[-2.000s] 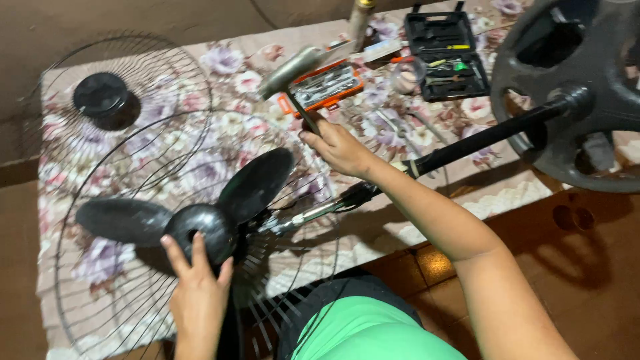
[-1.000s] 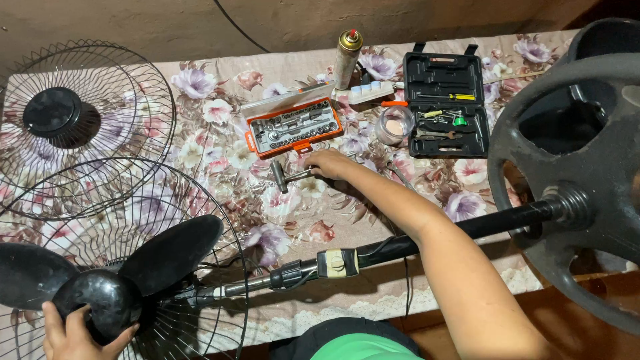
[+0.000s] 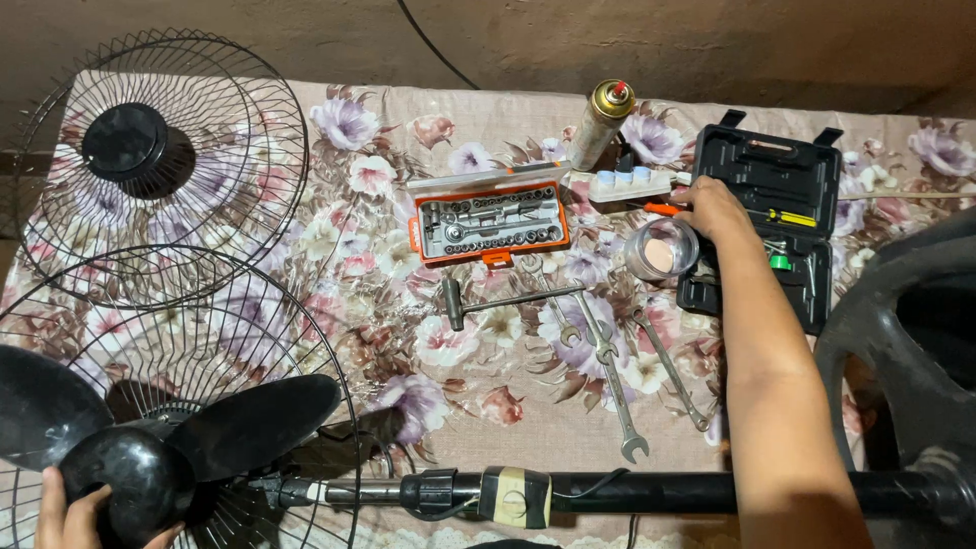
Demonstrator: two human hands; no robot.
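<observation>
My left hand [image 3: 84,511] rests with spread fingers on the hub of the black plastic fan blades [image 3: 130,476], in front of a wire guard. My right hand [image 3: 711,207] is at the orange-handled screwdriver [image 3: 662,208], fingers touching it beside the open black tool case [image 3: 770,168]; whether they grip it is hard to tell. A hammer [image 3: 453,303] lies on the cloth with its handle across the combination wrenches [image 3: 619,389]. The fan's black pole [image 3: 648,492] with its switch box [image 3: 515,497] runs along the near edge of the table.
A second wire guard [image 3: 293,175] lies at the back left. An orange socket set [image 3: 492,225], a spray can [image 3: 602,122], a white plastic piece with blue tops [image 3: 629,184] and a clear round container [image 3: 662,250] stand in the middle. The large fan base [image 3: 877,366] is at the right.
The hammer, in my right hand two seconds ago, now lies on the tablecloth. My right hand has moved right to the tool case. My left hand stays at the fan hub. The view has shifted.
</observation>
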